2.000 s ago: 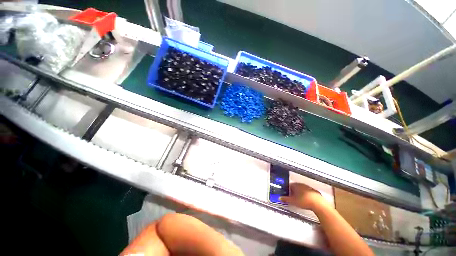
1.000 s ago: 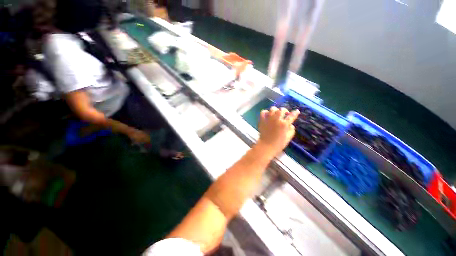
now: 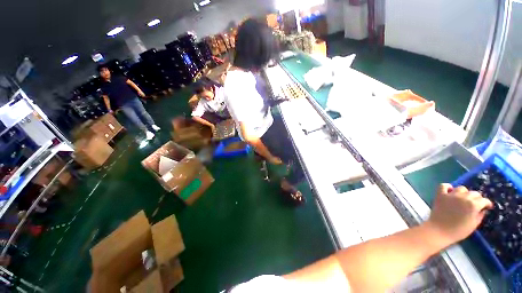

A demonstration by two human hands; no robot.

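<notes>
My left hand (image 3: pixel 461 213) is at the left edge of the blue bin (image 3: pixel 497 258) at the right of the view. Its fingers are bent over the rim, close to the heap of small black parts (image 3: pixel 499 201). Whether the fingers hold a part cannot be told. My left forearm comes in from the bottom. The bin's right side is cut off by the picture's edge. My right hand is not in view.
The conveyor (image 3: pixel 378 178) runs away ahead. An orange bin (image 3: pixel 411 104) stands beyond. A person in a white shirt (image 3: pixel 247 103) stands at the line. Cardboard cartons (image 3: pixel 178 171) lie on the green floor, with two more people behind.
The view has swung left, showing the hall. My left hand has come to the blue bin and stays by its edge. My right hand and the blue heap have left the view.
</notes>
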